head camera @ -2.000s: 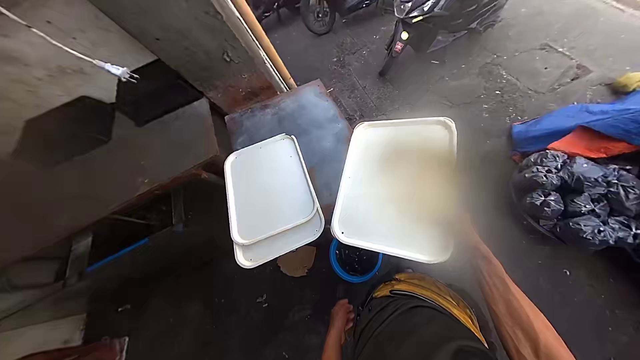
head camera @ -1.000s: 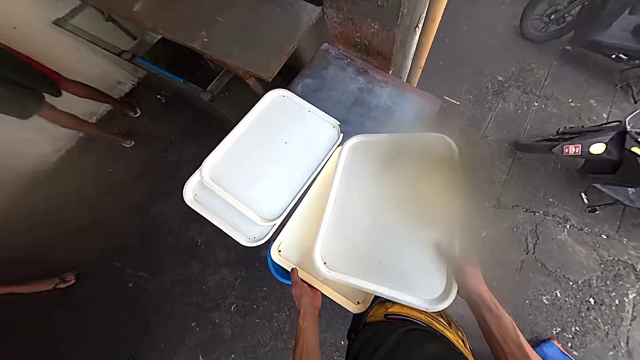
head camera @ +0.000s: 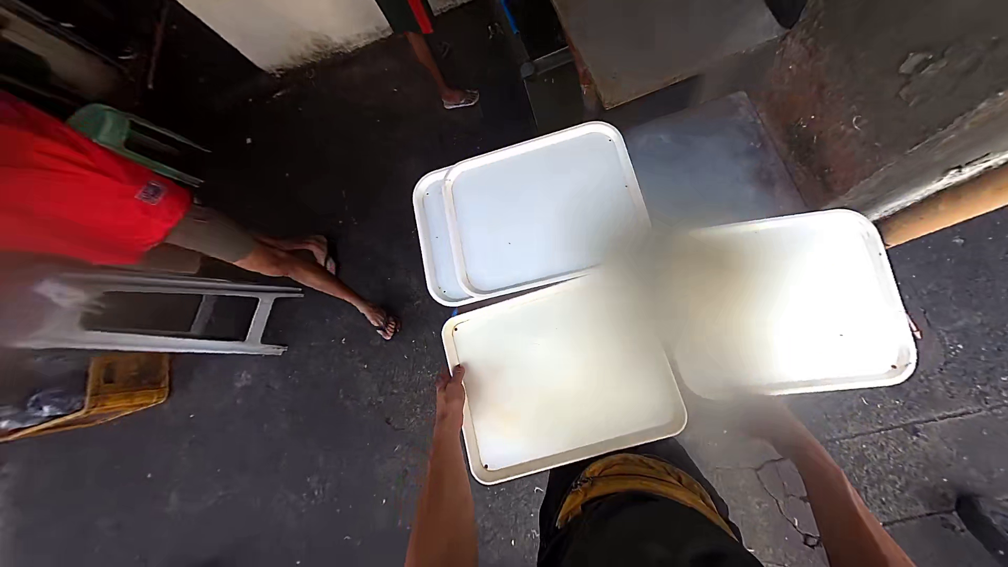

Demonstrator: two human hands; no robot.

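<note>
My left hand (head camera: 451, 390) grips the left rim of a cream plastic tray (head camera: 551, 378) in front of my lap. At the lower edge of another white tray (head camera: 803, 307), on the right, my right hand (head camera: 760, 417) is blurred; its fingers are hidden, and it appears to hold that tray. Beyond them, two overlapping white trays (head camera: 543, 213) lie one partly on top of the other, against a dark flat tabletop (head camera: 709, 157). A blurred patch covers the area where the trays meet.
A person in a red shirt (head camera: 79, 189) is at the left, near a metal ladder-like frame (head camera: 189, 315), a green plastic chair (head camera: 106, 126) and a yellow crate (head camera: 130, 382). Another person's leg (head camera: 429, 67) shows at the top. A pole (head camera: 945, 209) runs along the right.
The cream tray, under the white one a second ago, now lies apart to its left, held by my left hand. Two seconds ago that hand held no tray. The view has turned left.
</note>
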